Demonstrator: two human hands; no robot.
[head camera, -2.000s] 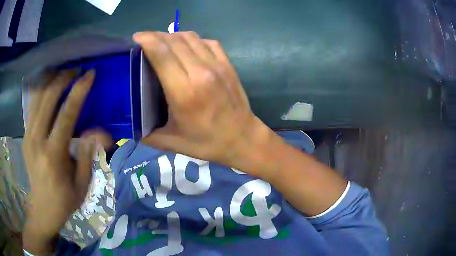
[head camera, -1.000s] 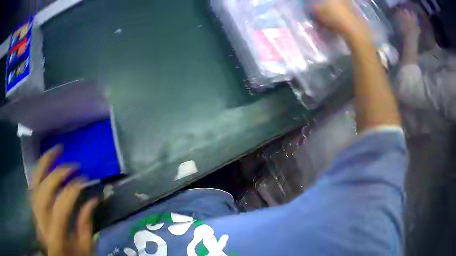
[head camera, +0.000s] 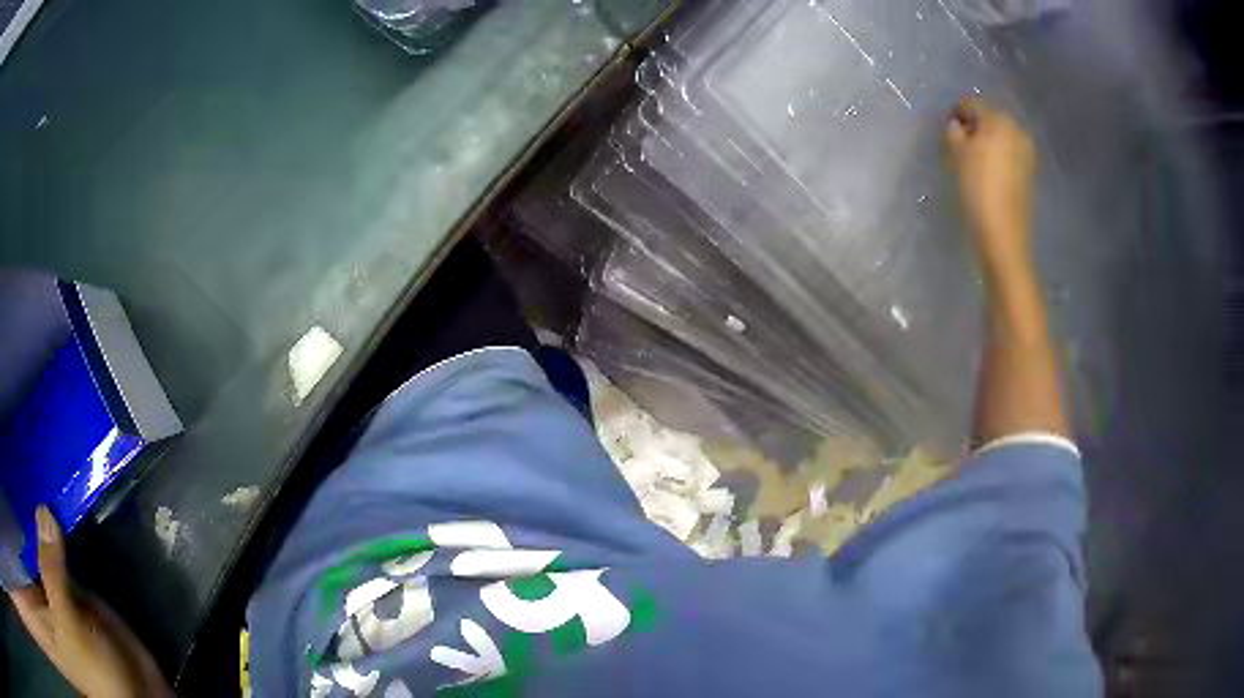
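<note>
An open carton with a glossy solid blue inside (head camera: 62, 436) and a pale side flap lies at the left edge, partly cut off by the picture's rim. My left hand (head camera: 75, 620) is at its near edge, thumb up against the blue wall, holding it; some fingers are hidden. My right hand (head camera: 993, 164) is far to the right with fingers curled, over a stack of large clear plastic trays (head camera: 819, 164). Whether its fingertips pinch a tray or anything else cannot be told.
A small white paper scrap (head camera: 314, 363) lies on the dark green tabletop (head camera: 178, 177) near its curved edge. A clear plastic item (head camera: 416, 17) is at the top edge. Many white paper pieces (head camera: 669, 477) lie below the tabletop, beside the tray stack.
The view has swung right. My right hand has moved from the carton to the shiny packs on the table, then to the clear tray stack. My left hand has stayed by the carton.
</note>
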